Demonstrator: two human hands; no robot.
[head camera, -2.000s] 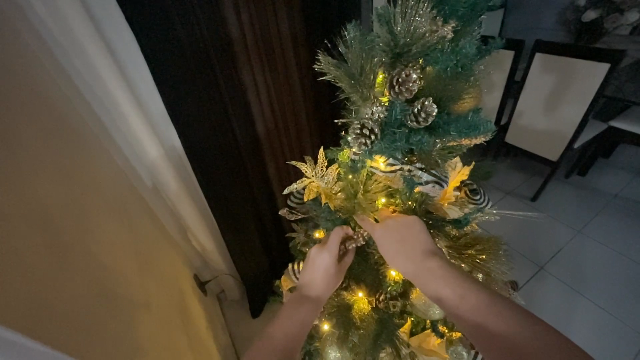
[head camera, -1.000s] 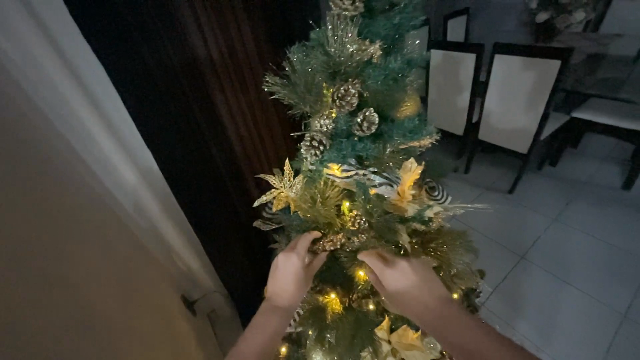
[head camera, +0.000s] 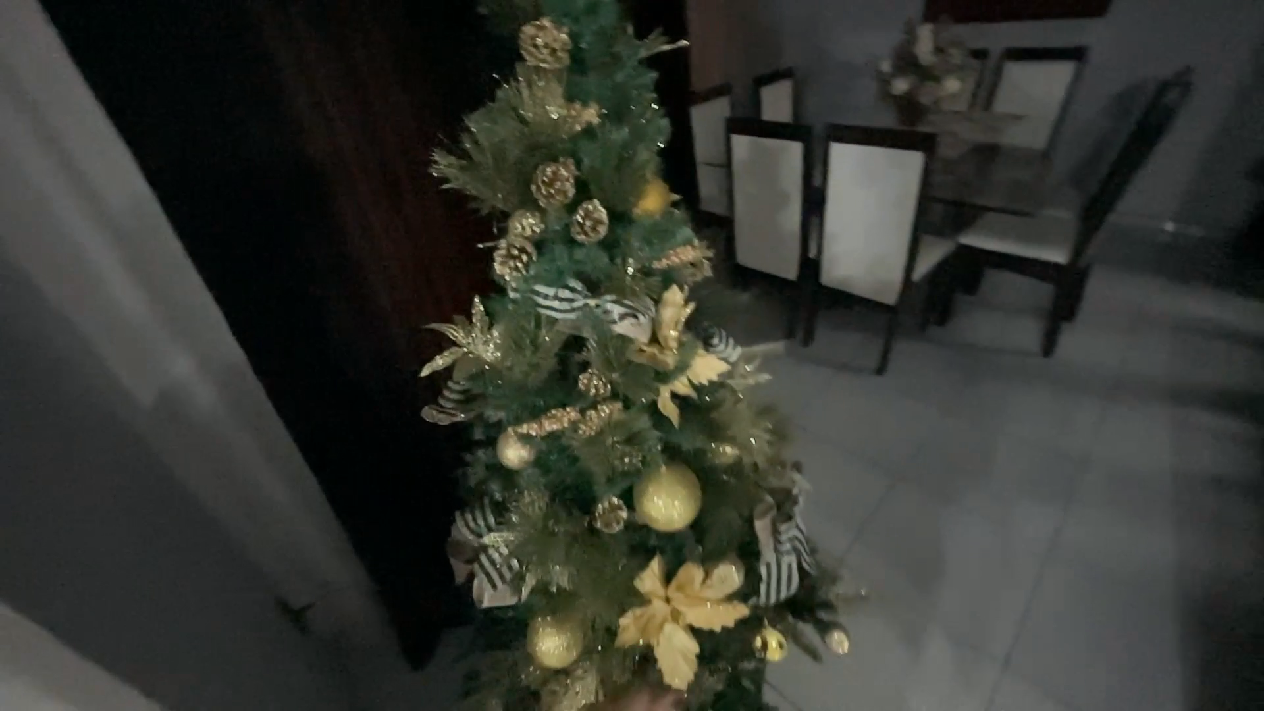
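A green Christmas tree (head camera: 592, 464) stands in the middle of the head view, with its string lights dark. Gold pine cones (head camera: 553, 183), striped ribbon (head camera: 592, 308), a large gold ball (head camera: 668, 499) and gold poinsettia flowers (head camera: 676, 612) hang among its branches. At the bottom edge, just below the lowest large poinsettia, shows a small blurred bit of a hand (head camera: 642, 700). Which hand it belongs to, and whether it holds anything, cannot be made out. The rest of my hands is outside the frame.
Behind the tree on the left is a dark wooden surface (head camera: 346, 247), beside a pale curtain or wall edge (head camera: 188, 326). White-backed dining chairs (head camera: 874, 217) surround a dark table (head camera: 987, 173) at the back right, on a tiled floor (head camera: 948, 513).
Both hands have left the middle branches, where they were at work on a gold glittery decoration. The tree's yellow lights, lit before, are now dark. The view takes in more of the room.
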